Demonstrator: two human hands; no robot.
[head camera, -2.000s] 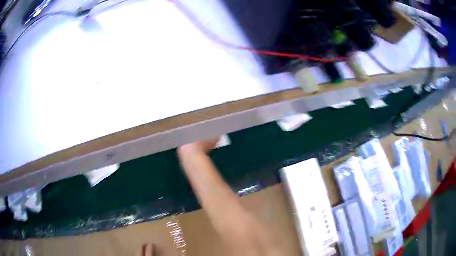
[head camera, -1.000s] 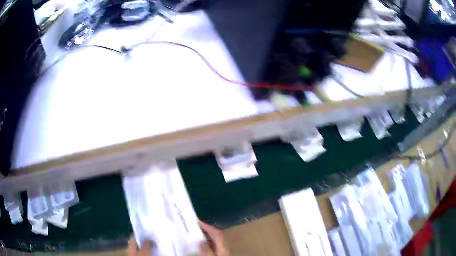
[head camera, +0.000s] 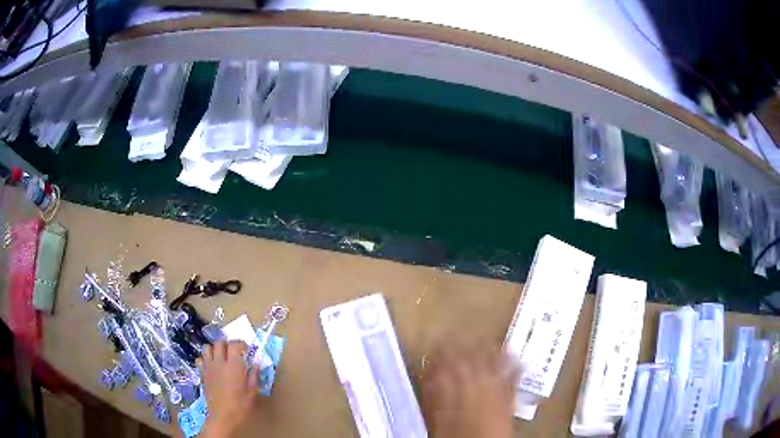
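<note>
A frosted blister tray (head camera: 383, 364) lies on a white carton (head camera: 340, 342) on the brown bench between my hands. My left hand (head camera: 229, 385) is over the right side of a pile of wrapped silvery parts (head camera: 145, 342), its fingertips at a white leaflet (head camera: 240, 330) and blue paper (head camera: 272, 359). Its fingers hide whether it grips anything. Dark coiled cables (head camera: 205, 289) lie at the pile's back. My right hand (head camera: 470, 389) is blurred, right of the tray, fingers apart with nothing seen in them, close beside a printed carton (head camera: 552, 316).
Another printed carton (head camera: 611, 351) and stacked loose trays (head camera: 684, 368) lie at right. Tray-and-carton sets (head camera: 295, 111) stand along the green belt (head camera: 445, 162), partly under the white shelf's edge (head camera: 479, 60). A small red-capped bottle (head camera: 38, 192), grey-green bundle (head camera: 49, 265) and red bundle (head camera: 21, 291) are far left.
The view has swung down and left, bringing the parts pile into sight. My hands, earlier both at a tray-and-carton set over the belt, are now apart above the bench.
</note>
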